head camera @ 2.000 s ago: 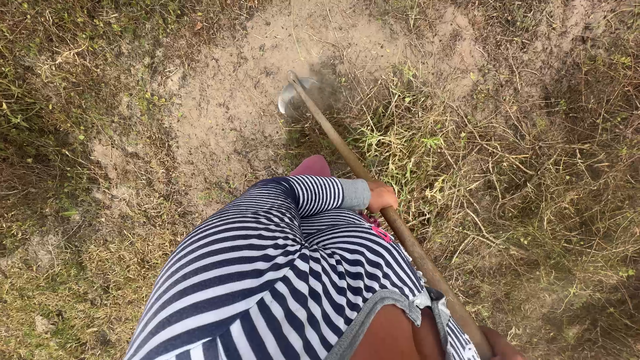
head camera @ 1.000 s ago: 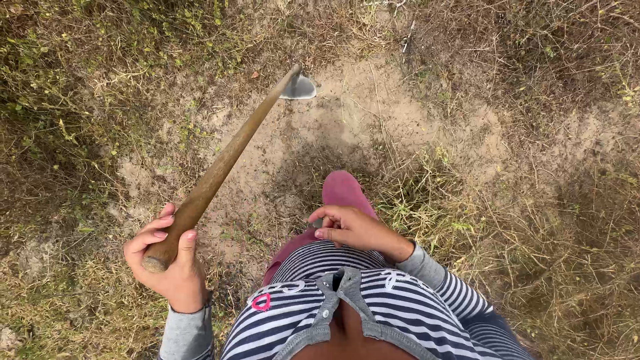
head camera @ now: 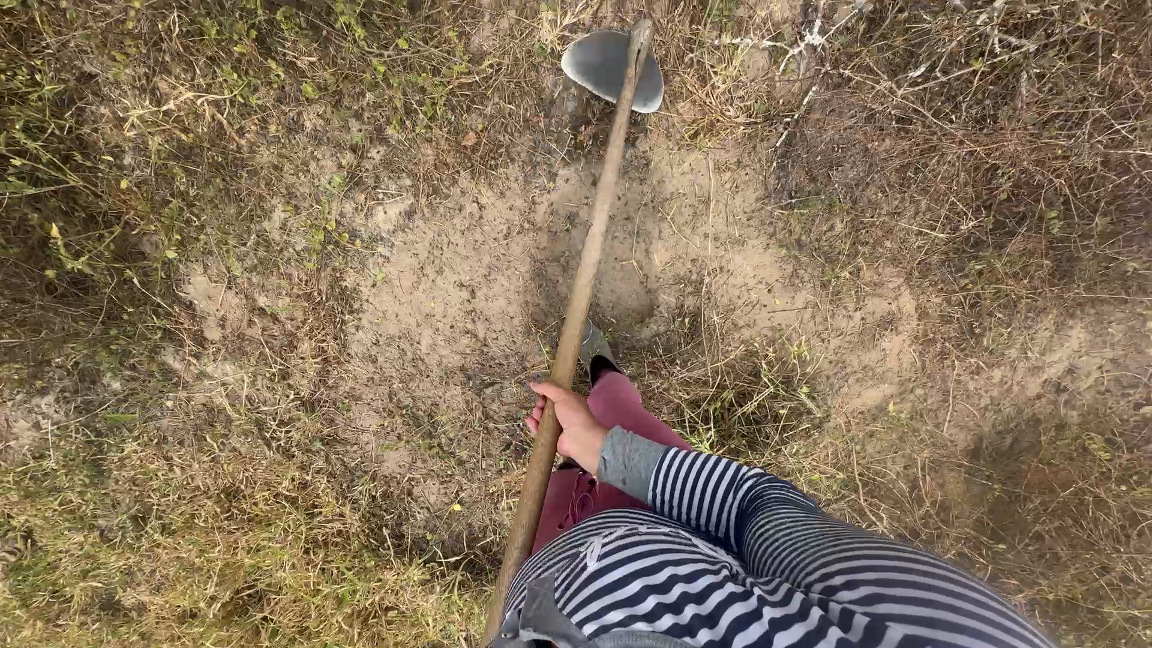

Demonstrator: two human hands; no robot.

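My right hand (head camera: 569,421) is closed around the middle of the long wooden handle (head camera: 591,261) of a hoe. The handle runs from the bottom edge, beside my striped shirt, up to the top of the view. At its far end the rounded metal hoe blade (head camera: 596,65) is over dry weeds at the upper edge of the bare soil; whether it touches them I cannot tell. My left hand is not in view, and the near end of the handle is cut off by the bottom edge.
Bare sandy soil (head camera: 450,279) lies ahead of my shoe (head camera: 595,349). Green weeds (head camera: 54,180) grow at the left, with dry grass (head camera: 225,576) below. Thin pale branches (head camera: 814,40) and tangled dry stems (head camera: 981,180) are at the upper right. A grass tuft (head camera: 747,396) stands right of my leg.
One second ago my left hand held the handle's near end and my right hand was off it. Now my right hand grips the handle, which has swung rightward at its near end. My left hand has left view.
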